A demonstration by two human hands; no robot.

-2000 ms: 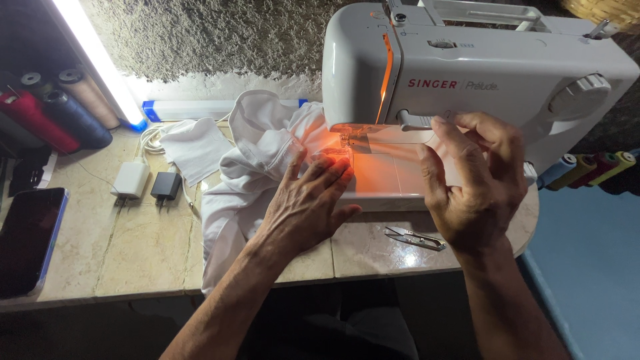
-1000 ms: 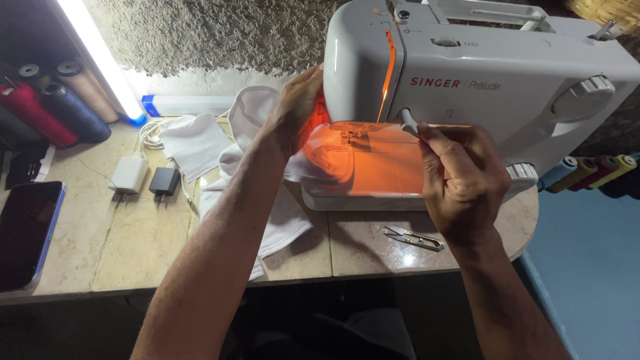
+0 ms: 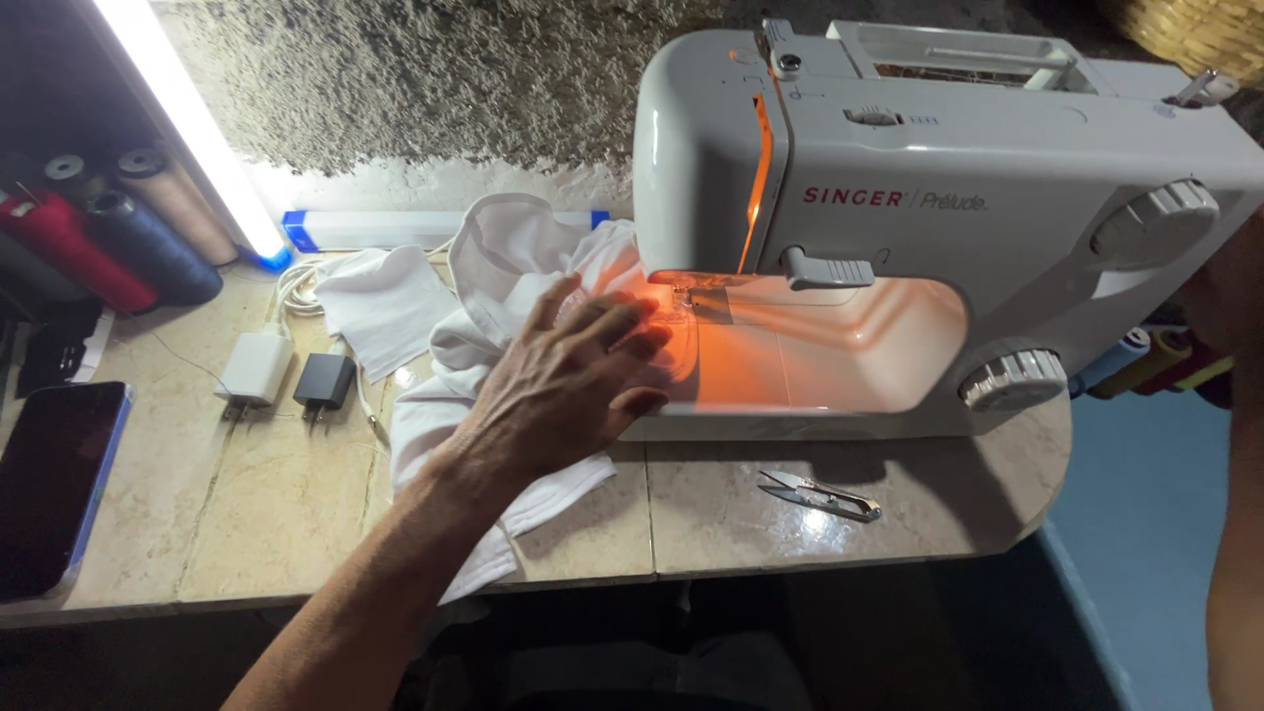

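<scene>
My left hand [image 3: 563, 380] lies with spread fingers on white fabric [image 3: 504, 257], pressing it flat beside the presser foot [image 3: 681, 294] of a white Singer sewing machine [image 3: 889, 197]. Orange light falls on the cloth and the machine bed [image 3: 750, 380]. The fabric bunches to the left of the machine and hangs over the table's front edge. Of my right arm [image 3: 1239, 513], only part shows at the right edge; the hand is hidden from view behind the machine's right end. The reverse lever [image 3: 829, 270] on the machine's front is untouched.
Thread snips [image 3: 820, 496] lie in front of the machine. White [image 3: 255, 367] and dark [image 3: 324, 380] chargers, a phone [image 3: 59, 484], thread spools [image 3: 153, 247] and a lit tube lamp [image 3: 188, 118] are at the left. More spools [image 3: 1155, 357] stand behind the machine's right end.
My right hand has left the lever and gone out of view to the right. My left hand, behind the machine's head one second ago, is back on the fabric in front of the needle area.
</scene>
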